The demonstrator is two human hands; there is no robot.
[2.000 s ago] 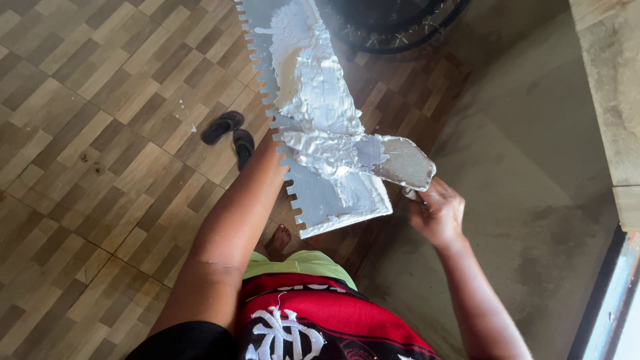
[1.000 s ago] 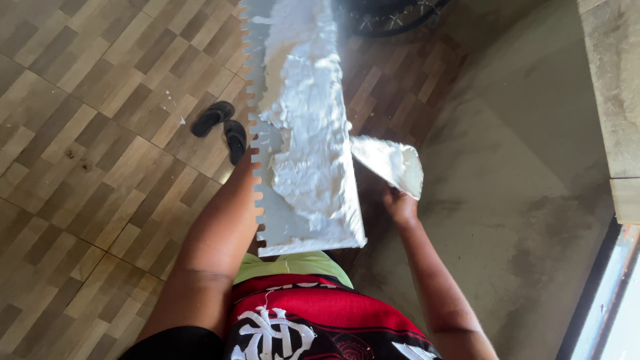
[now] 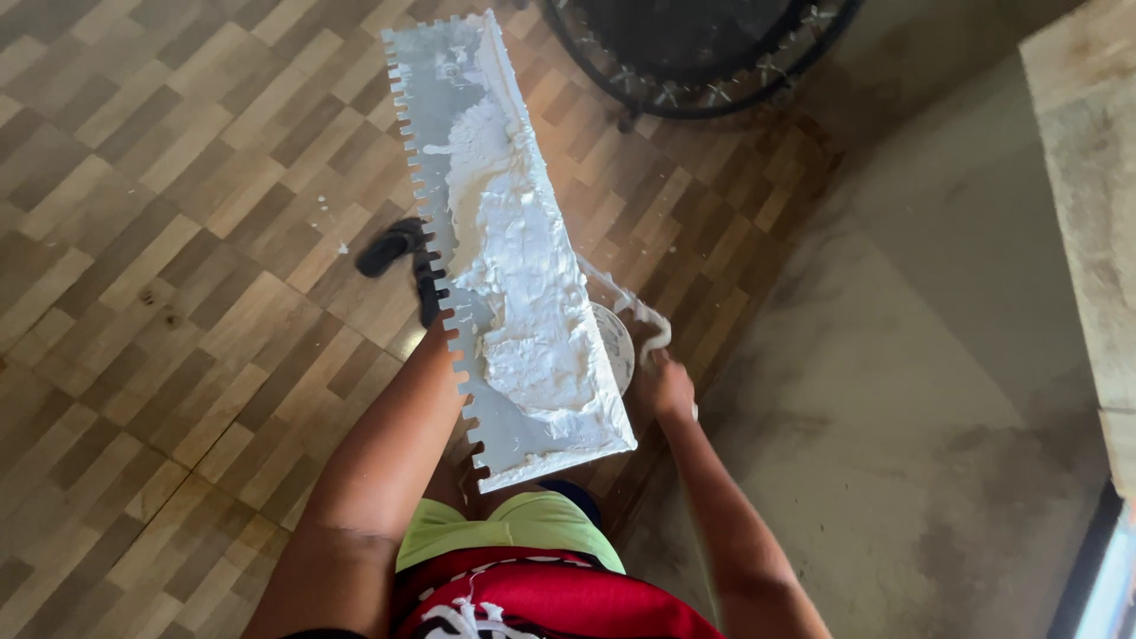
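A wide notched trowel (image 3: 510, 266) with a metal blade hangs in front of my body, its toothed edge toward the left. White paste (image 3: 537, 302) lies thickly along its upper face. My left forearm reaches in beneath the blade and bears the trowel; the left hand itself is hidden under it. To the right of the blade, my right hand (image 3: 670, 386) grips a paste-coated putty knife (image 3: 635, 306), seen almost edge-on, its tip close to the trowel's right edge. Below them, a round white container (image 3: 614, 346) shows in part behind the blade.
A round black mini trampoline (image 3: 710, 53) stands on the patterned tile floor (image 3: 222, 293) at the top. Black flip-flops (image 3: 386, 248) lie left of the trowel, near small white specks. A greyish wall (image 3: 896, 355) rises at the right, beside a pale slab edge (image 3: 1074, 204).
The putty knife lay across the paste two seconds ago, then moved off to the trowel's right side. It has turned from flat to nearly edge-on. The paste beneath it is differently spread.
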